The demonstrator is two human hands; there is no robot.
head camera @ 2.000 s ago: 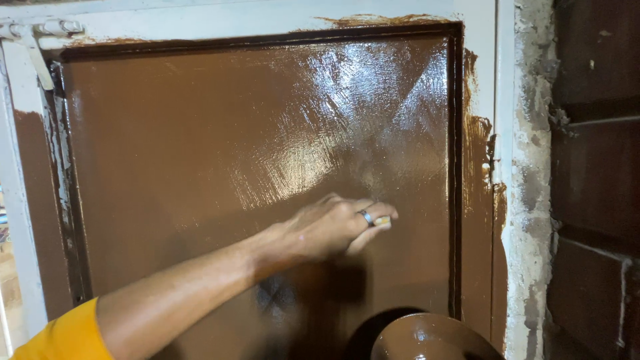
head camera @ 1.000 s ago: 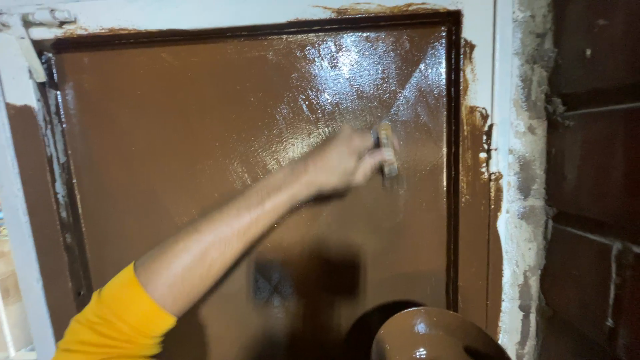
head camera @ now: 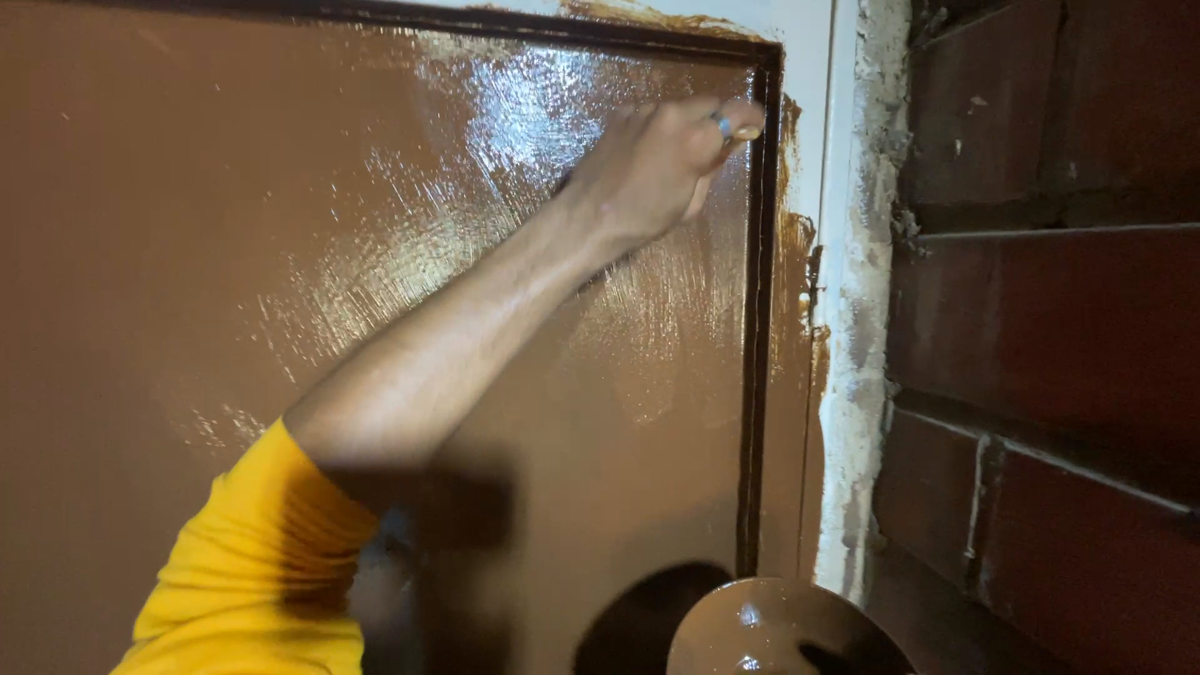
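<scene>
My left hand (head camera: 667, 159) is closed near the upper right corner of a brown-painted door panel (head camera: 169, 234). It wears a ring and is blurred. The paintbrush in its grip is mostly hidden behind the fingers. Wet paint shines with brush streaks around the hand and forearm. A yellow sleeve (head camera: 253, 562) covers the upper arm. At the bottom right, a round container of brown paint (head camera: 741, 628) is partly in view; what holds it is out of sight. My right hand is not visible.
Dark molding (head camera: 757, 375) edges the panel. Beyond it, the white frame (head camera: 802, 159) bears brown smears. Rough plaster (head camera: 858, 375) and a dark red brick wall (head camera: 1041, 319) stand at the right. Shadows fall on the lower panel.
My left hand has moved up and right across the panel, from its lower middle toward the upper right corner. The view has shifted somewhat to the right.
</scene>
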